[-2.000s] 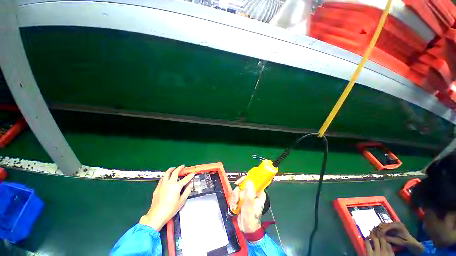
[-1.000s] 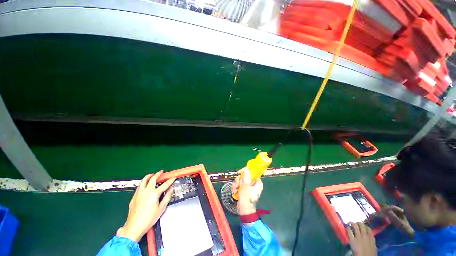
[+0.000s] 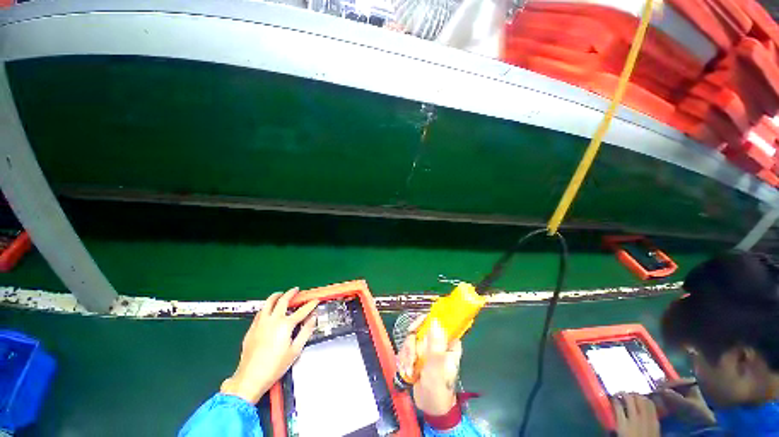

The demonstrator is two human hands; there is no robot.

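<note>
An open tablet with a large white battery (image 3: pixel 334 386) and a silvery circuit board (image 3: pixel 335 317) lies in a red frame (image 3: pixel 386 348) in front of me. My left hand (image 3: pixel 272 346) rests on the frame's upper left corner, fingers over the board end. My right hand (image 3: pixel 436 373) grips a yellow electric screwdriver (image 3: pixel 450 319), tilted, its lower end at the frame's right edge. Its tip is too small to see. A round grey mesh-like dish (image 3: pixel 404 327) is partly hidden behind the right hand.
A yellow cord (image 3: pixel 605 125) and black cable (image 3: pixel 544 350) hang right of the screwdriver. At right a person (image 3: pixel 723 341) works on another red-framed tablet (image 3: pixel 623 369). A blue bin (image 3: pixel 23 380) is at left. Another framed unit (image 3: pixel 642 258) lies on the belt. Red trays (image 3: pixel 589 51) are piled above.
The screwdriver and right hand went from the frame's right side to over the dish, then back to the frame's right edge. The left hand stays on the frame. The view shifted left and back.
</note>
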